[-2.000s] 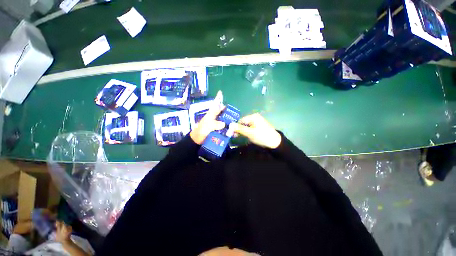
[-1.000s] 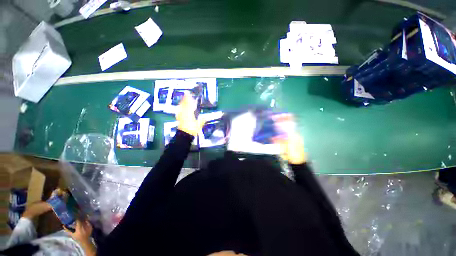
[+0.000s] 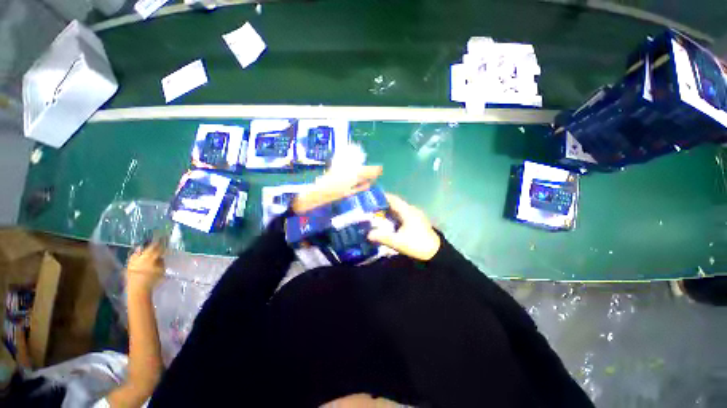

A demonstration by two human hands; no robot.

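Observation:
A dark blue retail box with a device picture is held in front of my body at the bench edge. My left hand lies along its upper left side, blurred, with a small white patch at the fingertips. My right hand grips its right side. Several more retail boxes lie picture side up on the bench to the left, in two rough rows. One retail box lies alone on the right.
A long dark-blue box stack stands back right. White carton blanks and paper slips lie behind the pale rail. A white box is far left. A coworker's arm reaches up lower left, by clear plastic and a brown carton.
One retail box now lies alone on the right. My hands have come together on a box. The left boxes are rearranged. The coworker's hand has moved up toward the bench.

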